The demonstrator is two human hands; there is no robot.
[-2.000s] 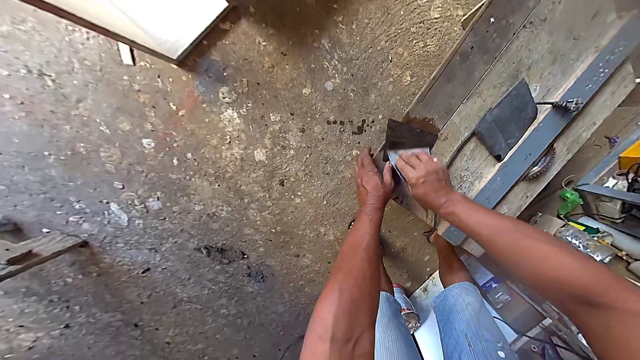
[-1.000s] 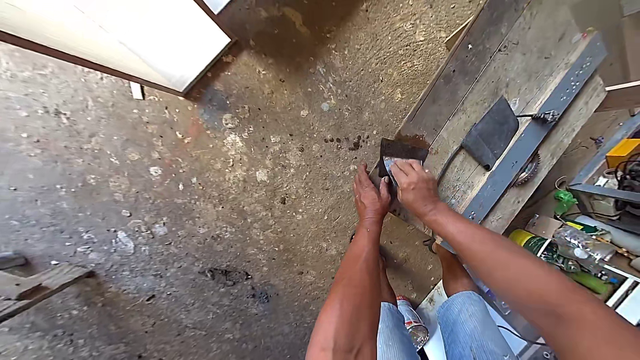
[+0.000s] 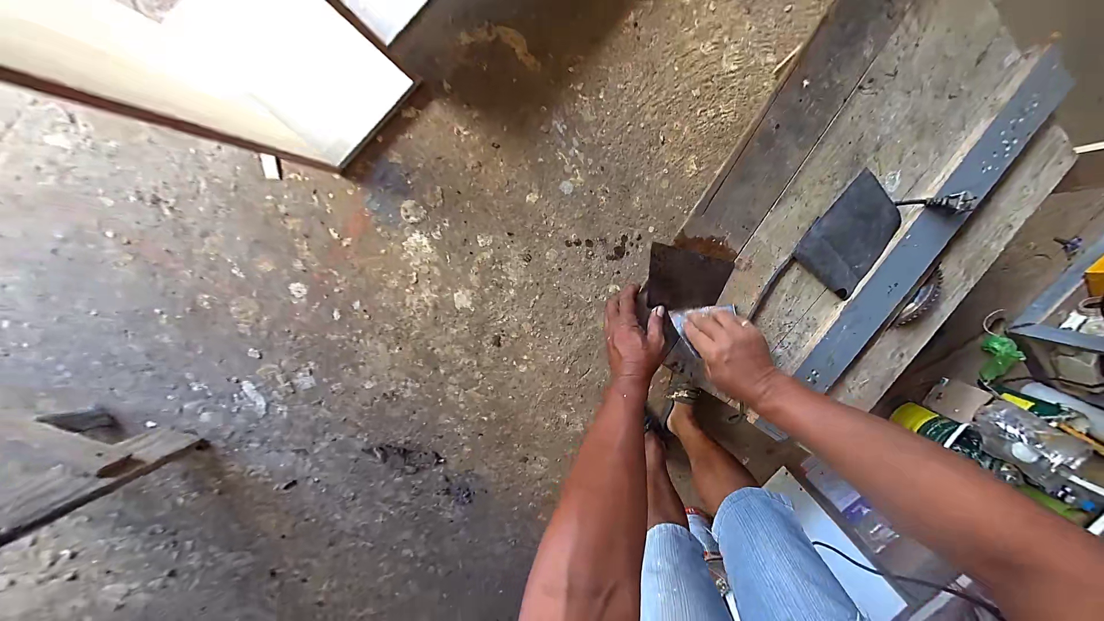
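A dark, wet-looking flat sheet point(image 3: 688, 276) lies at the edge of a wooden plank bench, beside a brown wet patch on the wood. My right hand point(image 3: 729, 349) presses a light blue-grey folded piece, cloth or abrasive paper, onto the sheet's lower part. My left hand point(image 3: 635, 336) rests at the sheet's left edge, thumb against it and fingers slightly spread; whether it grips the edge I cannot tell. A second dark grey flat sheet point(image 3: 849, 233) lies farther right on the planks, near a cable.
A grey metal bar point(image 3: 936, 224) runs along the bench point(image 3: 828, 129), with a toothed wheel point(image 3: 920, 297) beside it. Bottles and containers point(image 3: 1026, 440) crowd the lower right. A white panel point(image 3: 285, 78) stands upper left, a wooden piece point(image 3: 103, 470) lower left.
My right hand has slid down along the dark sheet with the light piece, so more of the sheet's upper part shows. My left hand stays at the edge. The view has shifted slightly.
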